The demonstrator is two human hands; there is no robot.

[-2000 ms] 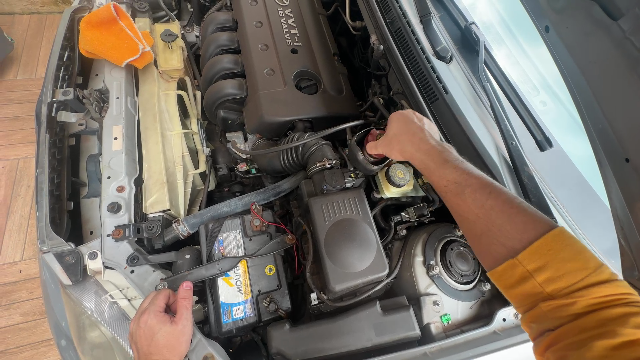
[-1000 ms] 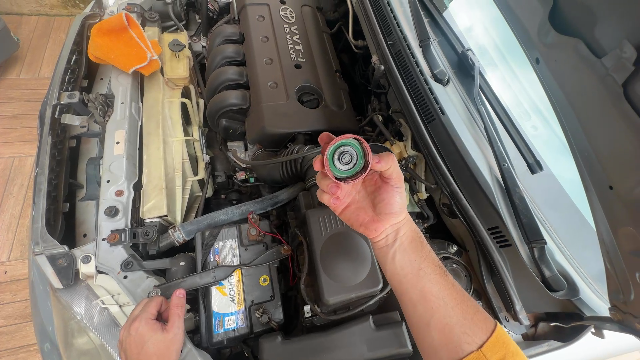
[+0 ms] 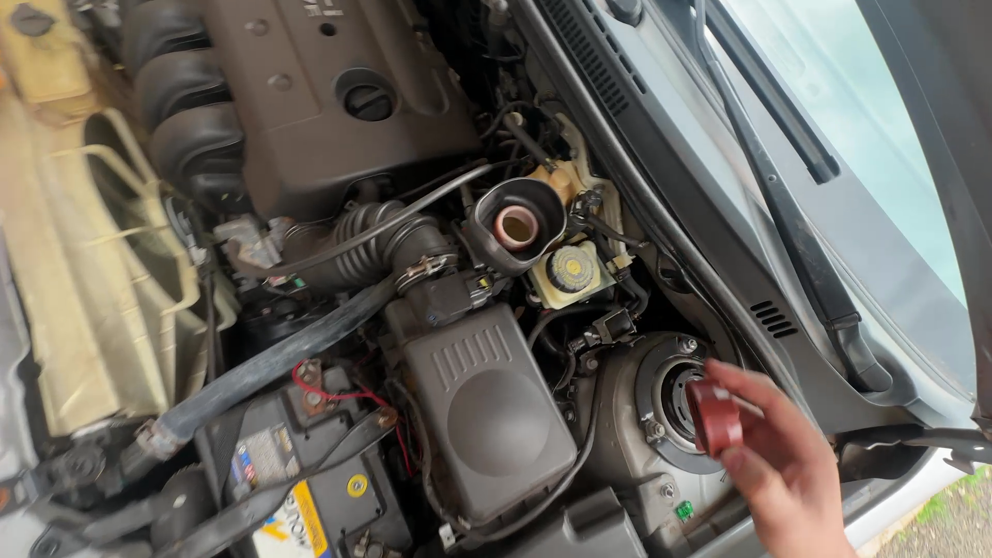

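Observation:
Between the thumb and fingers of my right hand [image 3: 783, 457] is a red screw cap [image 3: 714, 417], held on its side over the strut tower [image 3: 632, 453] at the lower right. My left hand is out of view. Up and to the left, the uncapped round filler neck [image 3: 517, 228] stands inside a black plastic collar [image 3: 500, 190]. Right beside it sits the brake fluid reservoir [image 3: 573, 273] with its black cap on. The black air filter box [image 3: 504, 422] lies left of the strut tower.
At the lower left is the car battery [image 3: 356, 465] with red wires and a black hold-down bar. A grey coolant hose [image 3: 279, 368] crosses above it. The engine cover [image 3: 310, 101] fills the upper left. Wiper arms [image 3: 775, 194] and the windshield's lower edge run down the right side.
The right hand first was at the filler neck, then showed the cap's underside over the engine bay, and now holds it at the lower right. The left hand has gone from view. The view is closer.

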